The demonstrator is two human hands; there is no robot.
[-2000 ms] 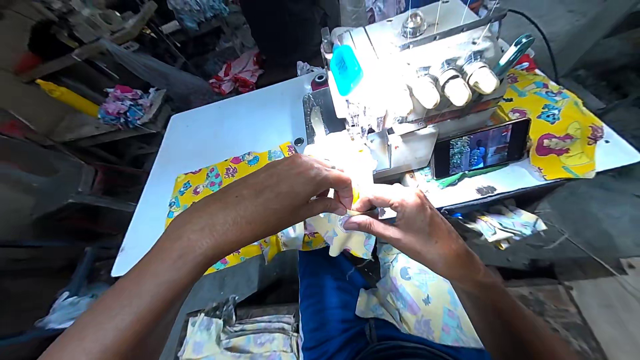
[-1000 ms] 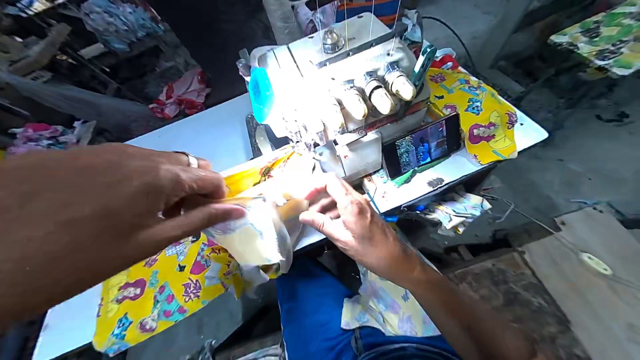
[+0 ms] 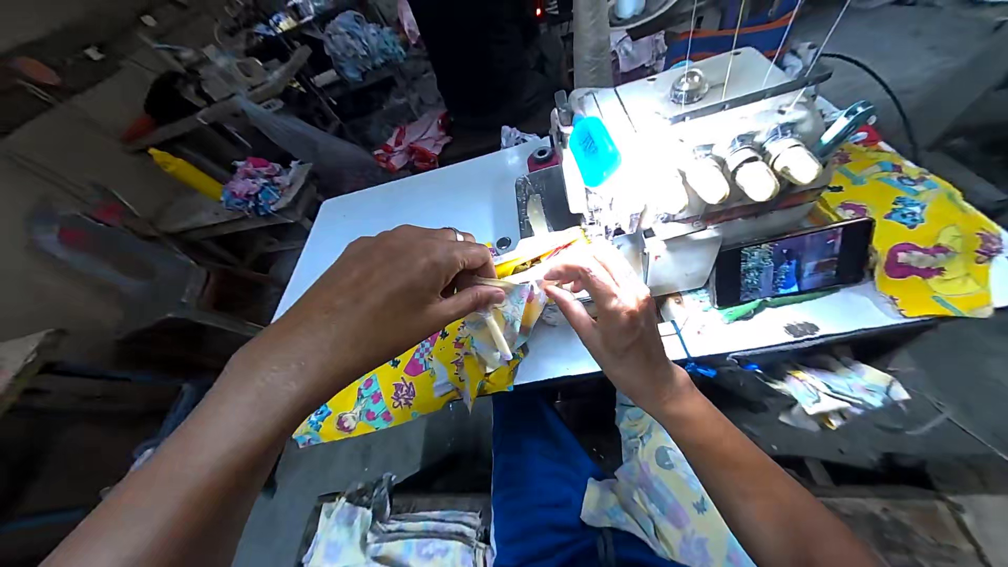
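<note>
Between my two hands, just left of the overlock sewing machine (image 3: 693,150), is a pale printed fabric piece (image 3: 512,311). My left hand (image 3: 417,276) pinches its folded edge between thumb and fingers, and my right hand (image 3: 606,311) pinches the same edge on the other side, fingertips close together. Yellow printed fabric (image 3: 402,386) hangs over the table's front edge below my left hand, partly under the pale piece. The machine's needle area is washed out by its lamp.
A phone (image 3: 794,261) leans against the machine's base. More yellow fabric (image 3: 937,236) lies on the right of the white table (image 3: 394,205). Pale fabric (image 3: 669,488) rests on my lap, and stacked pieces (image 3: 417,535) are below. A thread cone (image 3: 542,157) stands behind.
My left hand, farther from my right a second ago, is now close beside it at the pale fabric's edge. The view has swung left, back from its turn to the right.
</note>
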